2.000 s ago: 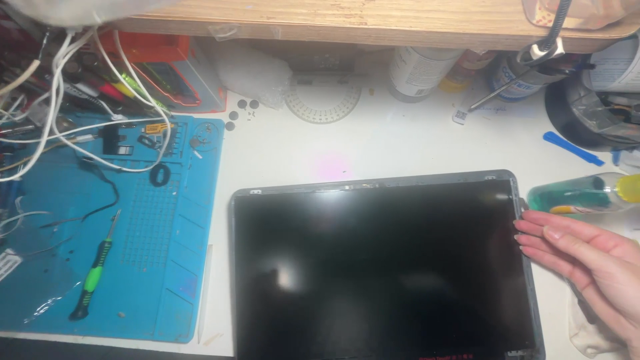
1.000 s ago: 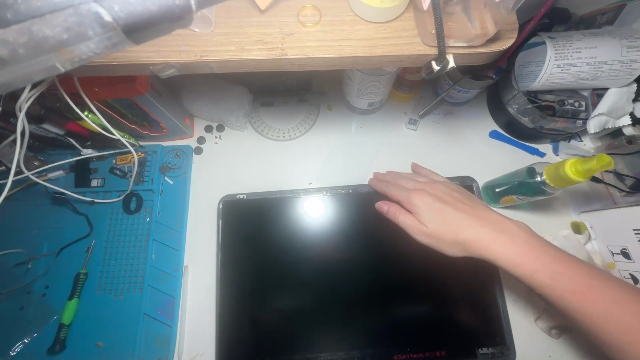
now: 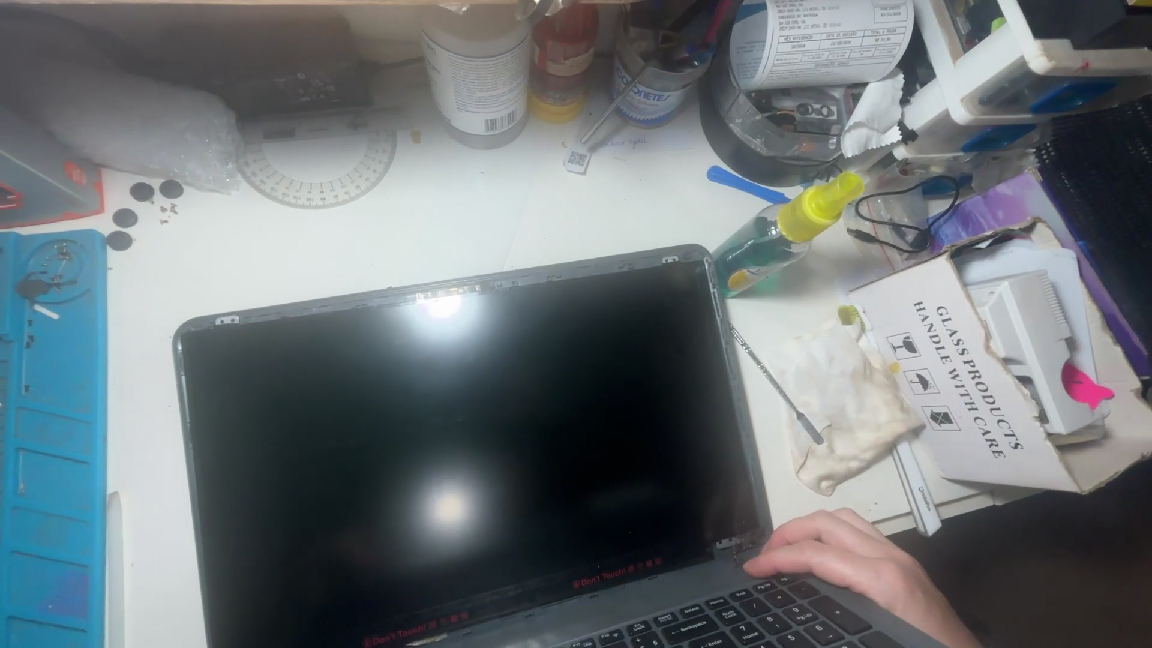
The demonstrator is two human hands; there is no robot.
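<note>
A laptop lies opened on the white table, its dark screen panel (image 3: 468, 432) showing bare edges without a bezel. Red printed warnings run along the panel's lower edge. Part of the black keyboard (image 3: 765, 621) shows at the bottom. My right hand (image 3: 855, 562) rests at the right hinge corner, fingers bent, fingertips touching the laptop by the screen's lower right corner; whether they grip anything cannot be told. My left hand is out of view. Right of the screen lie a thin metal spudger (image 3: 776, 382) and a crumpled off-white cloth (image 3: 841, 396).
A green spray bottle (image 3: 783, 234) leans near the screen's upper right corner. A torn cardboard box (image 3: 954, 360) stands at right. The blue repair mat (image 3: 54, 432) lies left. Behind are a clear protractor (image 3: 319, 166), a white-labelled bottle (image 3: 477, 81), a blue pry tool (image 3: 747, 184) and a tape roll (image 3: 720, 117).
My right hand has moved from the screen's top edge down to the hinge corner. The view has shifted right and down, bringing the keyboard into sight.
</note>
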